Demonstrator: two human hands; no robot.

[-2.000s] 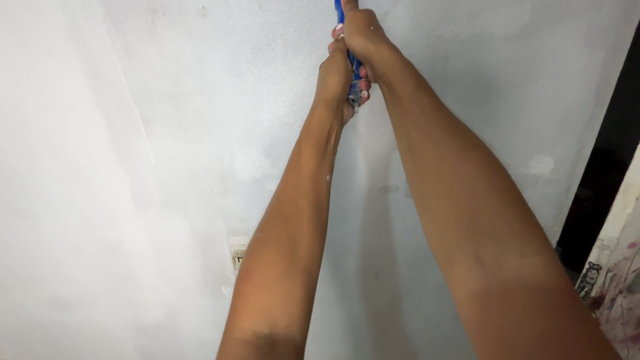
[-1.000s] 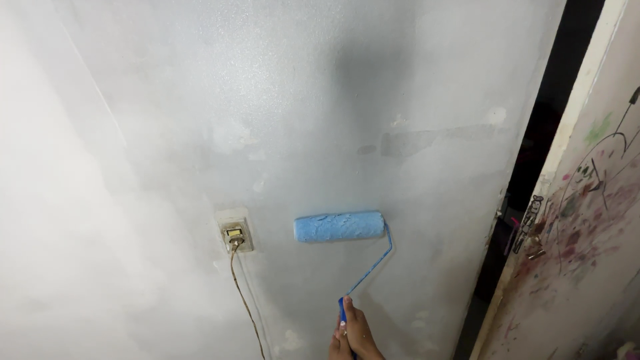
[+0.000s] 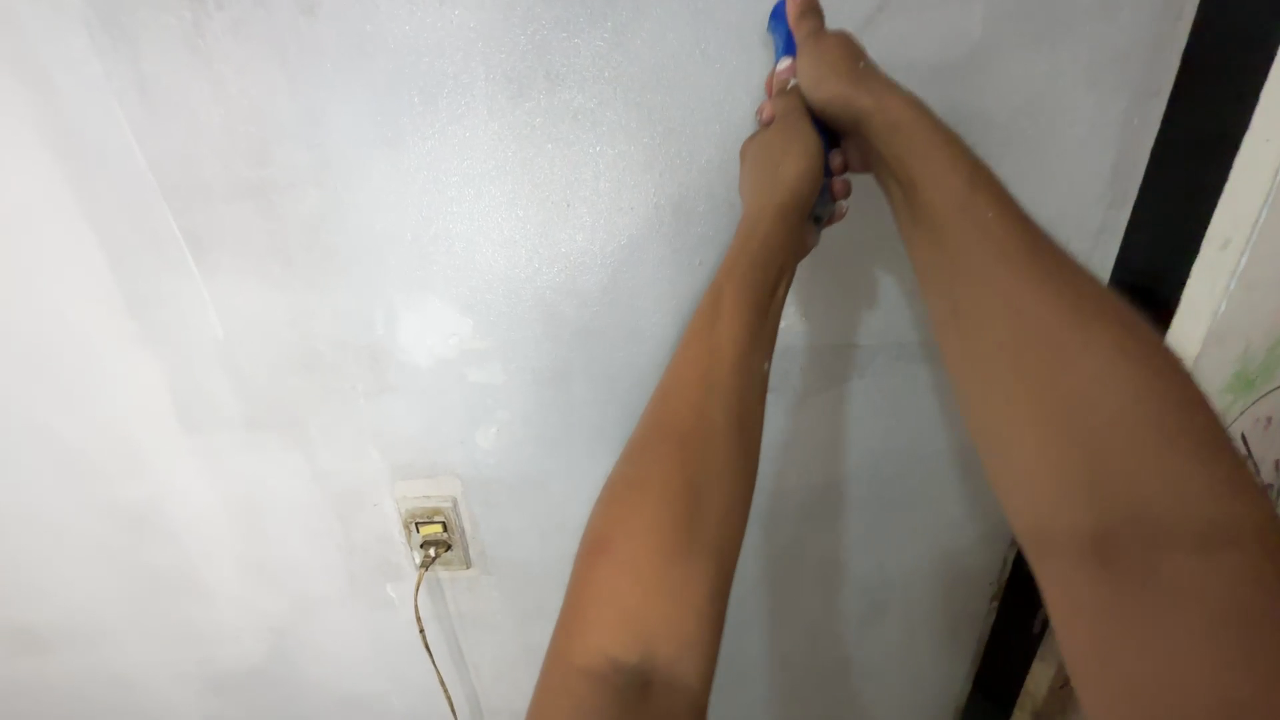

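Both hands grip the blue handle (image 3: 781, 30) of a paint roller near the top of the head view. My left hand (image 3: 785, 160) wraps around its lower part, and my right hand (image 3: 840, 85) holds it just above, with the thumb pointing up along it. The roller's head is out of view above the top edge. Behind the hands stretches a pale grey-white wall (image 3: 560, 200) with a wet-looking shine and lighter patches.
A wall outlet (image 3: 433, 532) with a plugged-in cord (image 3: 424, 625) sits at the lower left. To the right runs a dark gap (image 3: 1190, 140) beside a whitish door frame (image 3: 1230, 230), with a marked, stained surface at the far right edge.
Since one second ago both hands have moved up the wall with the roller. Its light-blue cover, seen then right of the outlet, has gone out of view.
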